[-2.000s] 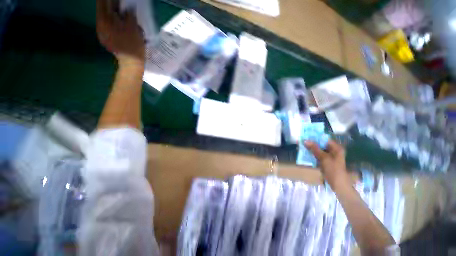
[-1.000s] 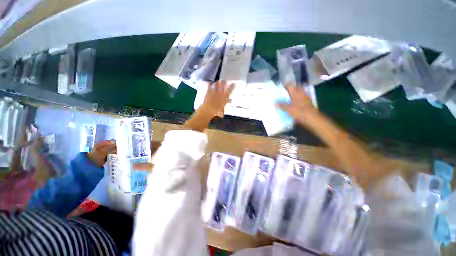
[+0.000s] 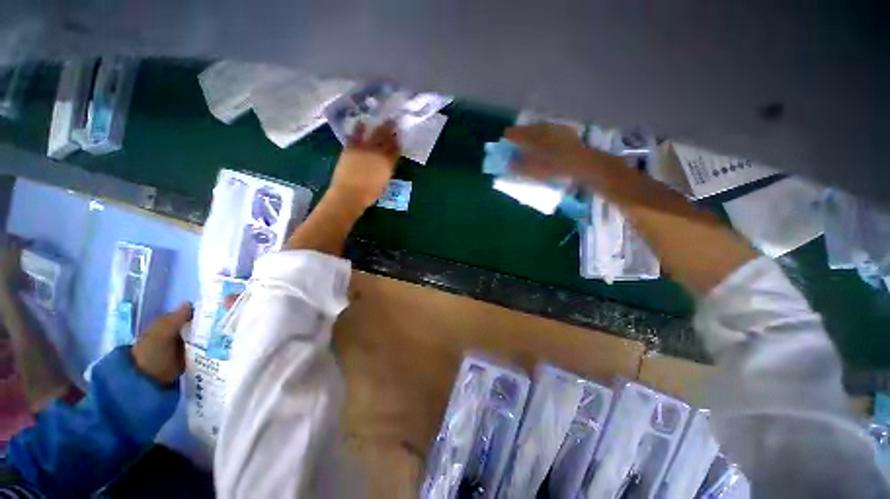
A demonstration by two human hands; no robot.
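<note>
My left hand is over the green conveyor belt, its fingers on a clear blister tray lying among white boxes. Whether they grip it is unclear. My right hand holds a light-blue insert at its fingertips. A white insert shows just below that hand. A small blue insert lies loose on the belt below my left hand. Another tray lies on the belt beside my right forearm. Several filled trays stand side by side on the tan bench.
A grey overhead shelf hides the belt's far side. A dark taped rail divides belt and bench. At left, a neighbour's blue sleeve and hand are beside a white box and tray. Printed white boxes lie right on the belt.
My hands have moved farther apart across the belt, the left one onto a tray. The view has shifted, and the bench trays now appear lower in the picture.
</note>
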